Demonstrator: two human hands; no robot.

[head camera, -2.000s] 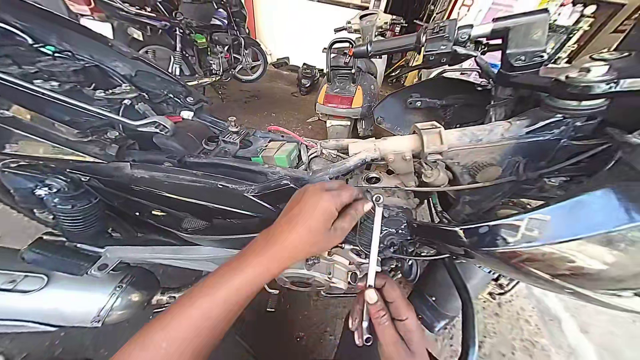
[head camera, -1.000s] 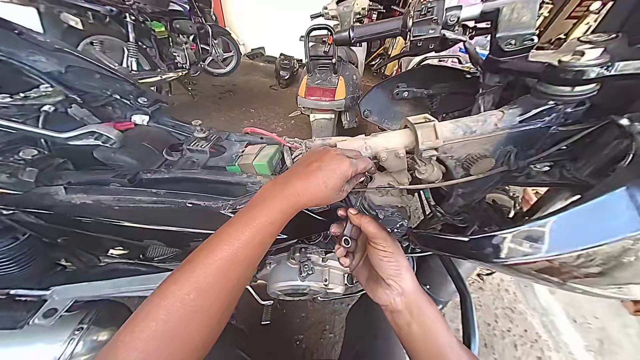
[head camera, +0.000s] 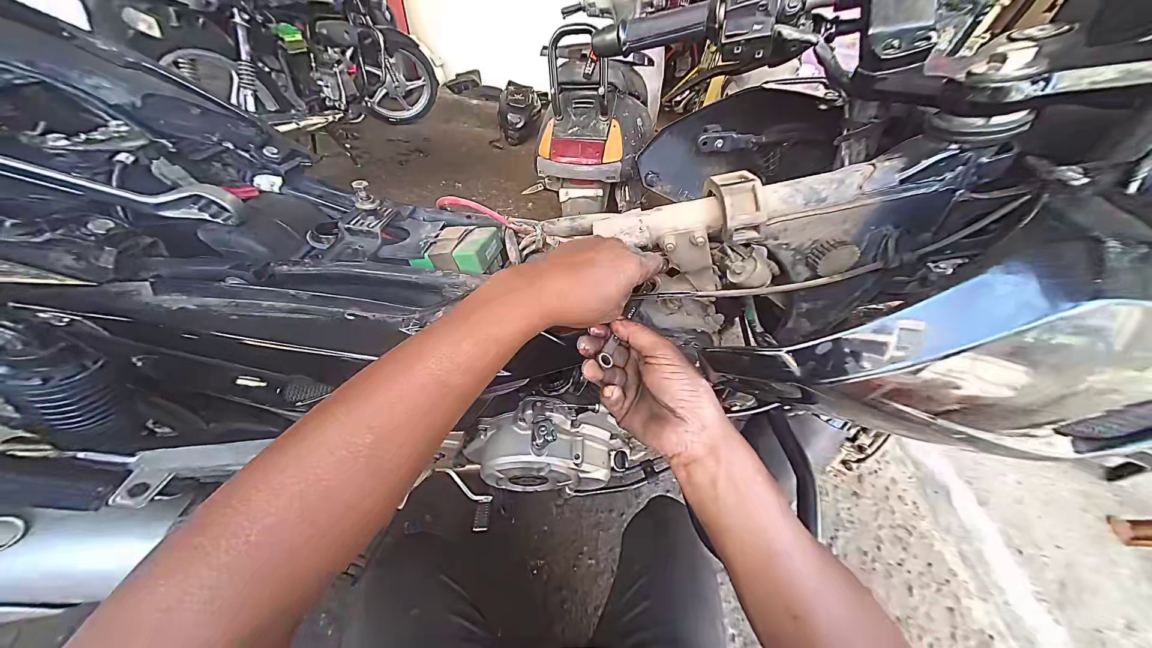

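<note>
My left hand [head camera: 598, 281] reaches in at the top of the motorcycle engine, just below the frame tube [head camera: 661, 225]. Its fingertips are bent down behind the hand, and what they touch is hidden. Close below it, my right hand [head camera: 652, 382] is curled palm up around a metal wrench [head camera: 607, 359], whose round end shows between thumb and fingers; the rest is covered. The engine's metal side cover [head camera: 531, 450] lies below my hands. A thin cable [head camera: 765, 290] crosses to the right of my left hand.
A green box-shaped part [head camera: 463, 249] and a red wire [head camera: 472, 209] are left of my hands. The black glossy body panel [head camera: 990, 360] runs along the right. A silver exhaust muffler [head camera: 90, 549] is at lower left. A scooter [head camera: 589, 135] and another motorcycle [head camera: 315, 72] stand behind.
Two seconds ago the wrench stood upright between both hands, its length in view. My right hand has since moved up close under the left and covers most of it. The left hand reaches farther into the engine area.
</note>
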